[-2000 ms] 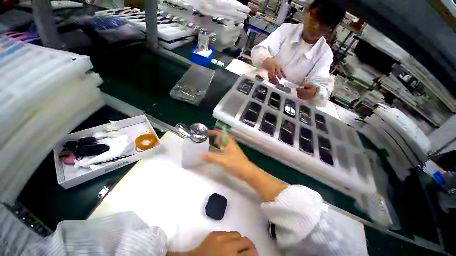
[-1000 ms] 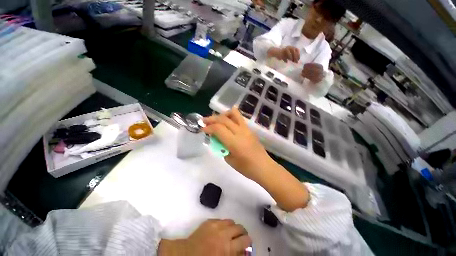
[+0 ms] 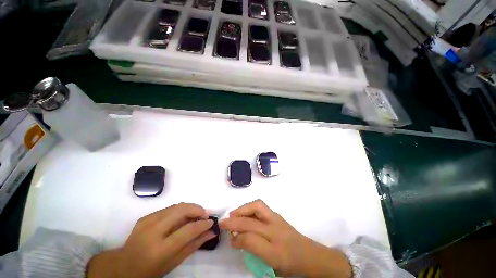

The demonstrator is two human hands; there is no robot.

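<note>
My left hand [image 3: 168,236] grips a black square watch body [image 3: 210,237] from its left side, low over the white mat [image 3: 321,179]. My right hand [image 3: 272,239] holds a green-handled tool [image 3: 257,265] under the palm, with its fingertips at the watch body's upper right edge. A small whitish piece shows between the fingertips; what it is cannot be told. A black watch body [image 3: 148,181] lies on the mat to the left. Two more, one dark-faced [image 3: 240,173] and one with a bright reflection [image 3: 267,164], lie close together above my hands.
A frosted dispenser bottle [image 3: 81,117] with a metal top stands at the mat's upper left. A white box [image 3: 20,155] with an orange ring is cut off at the left edge. Stacked white trays [image 3: 228,71] holding watch bodies lie beyond the mat. A clear labelled bag [image 3: 379,103] lies right of them.
My right hand has moved from the bottle back to my left hand, bringing the green tool. Both hands are now at a watch body. The view has turned right and down; the other person is out of view.
</note>
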